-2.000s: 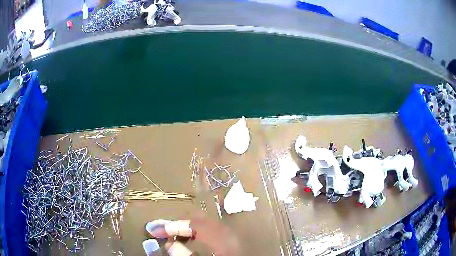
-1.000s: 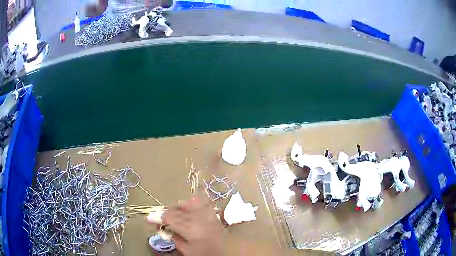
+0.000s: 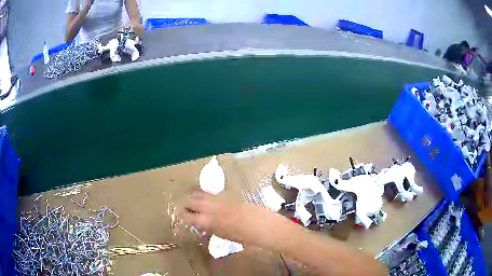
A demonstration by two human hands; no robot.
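My right hand, bare and blurred, reaches in from the lower right over the middle of the bench. Its fingertips are at the spot of a few loose bent wires, mostly hidden under the hand; whether it grips one I cannot tell. A thin yellowish stick bundle lies left of it, beside the tangled pile of silvery bent wires. A white teardrop squeeze bottle stands behind the hand, and a crumpled white wipe lies in front. My left hand is not in view.
White-and-metal mechanisms stand at right. Blue crates with subassemblies are at right and lower right; a blue crate edge is at left. The green belt runs behind. A person is across it. A white rim shows at the bottom edge.
The view has turned right and tilted up. My right hand has moved from the stick bundle by the small dish to the loose bent wires. The person across the belt shows more.
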